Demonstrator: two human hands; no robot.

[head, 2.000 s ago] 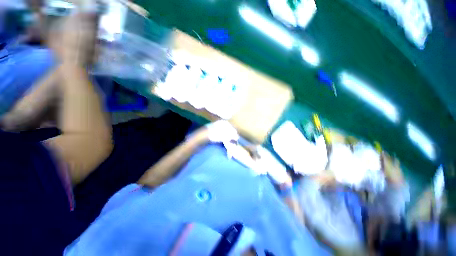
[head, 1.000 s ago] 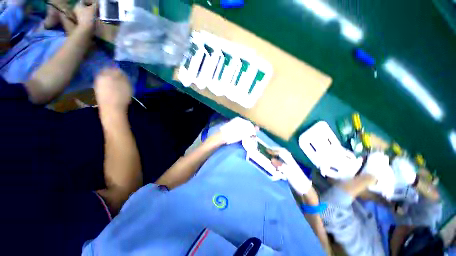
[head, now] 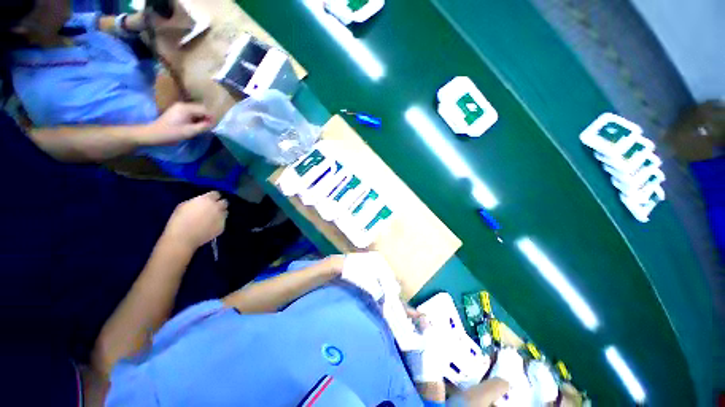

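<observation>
My left hand (head: 367, 269), in a thin white glove, is at the lower centre against my blue shirt. It holds a white housing (head: 393, 308), seen nearly edge-on and washed out by glare. My gloved right hand (head: 420, 327) is at the housing's lower right, beside the empty white shells (head: 450, 337); its grip is unclear. Fitted housings (head: 346, 195) with green boards lean in a row on the cardboard sheet (head: 409, 238). Green circuit boards with yellow parts (head: 479, 310) lie beyond the empty shells.
Neighbour's bare hands (head: 187, 123) (head: 200, 219) are at left. A clear plastic bag (head: 270, 127) and black-and-white device (head: 256, 65) are upper left. On the green surface are a fitted housing (head: 467, 106), stacked housings (head: 626, 163) and blue-handled tools (head: 367, 120) (head: 489, 219). Another worker's gloved hands (head: 521, 381) are lower right.
The view has swung, bringing more of the green surface and the left neighbour into sight. The housing between my hands now appears nearly edge-on, its board no longer visible.
</observation>
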